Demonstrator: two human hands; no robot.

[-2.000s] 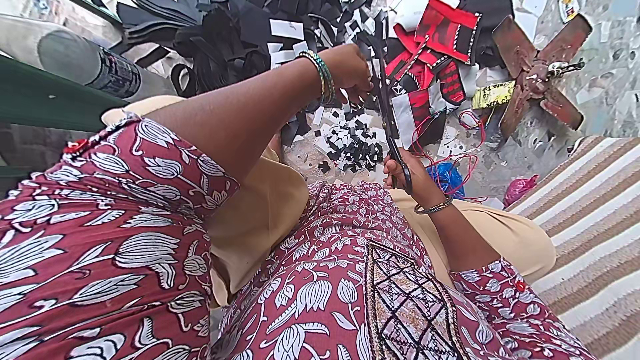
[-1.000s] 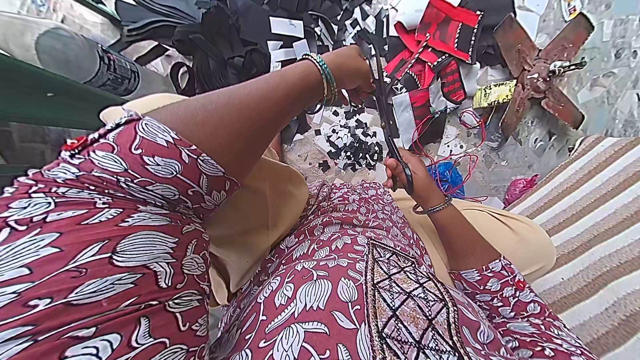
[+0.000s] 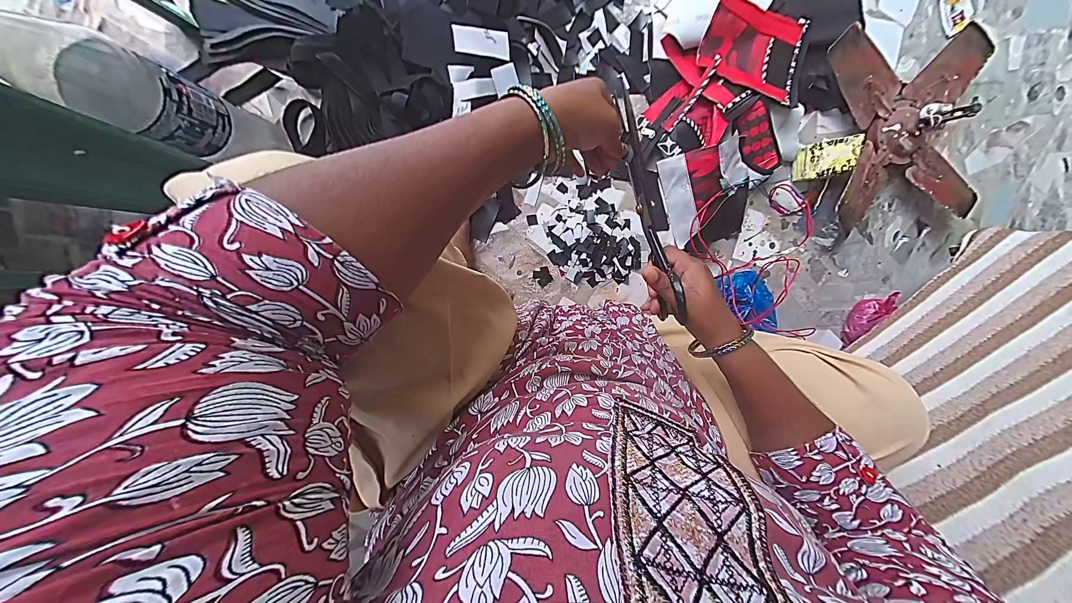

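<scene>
My right hand (image 3: 688, 289) is closed around the handles of a pair of black scissors (image 3: 645, 188), whose blades point up and away from me. My left hand (image 3: 586, 121) is beside the blades near their far end, fingers bent down; whether it pinches a piece of material cannot be told. Below it on the floor lies a heap of small black and white cut pieces (image 3: 593, 234). Larger black and white strips (image 3: 479, 40) lie beyond my left wrist.
Red and black fabric pieces (image 3: 745, 50) and a rusty metal fan blade (image 3: 900, 134) lie at the right, with red cord (image 3: 783, 285), a blue plastic bag (image 3: 748, 299), a pink bundle (image 3: 871, 318) and a striped mat (image 3: 988, 377) nearer. A large bottle (image 3: 126, 84) is at upper left.
</scene>
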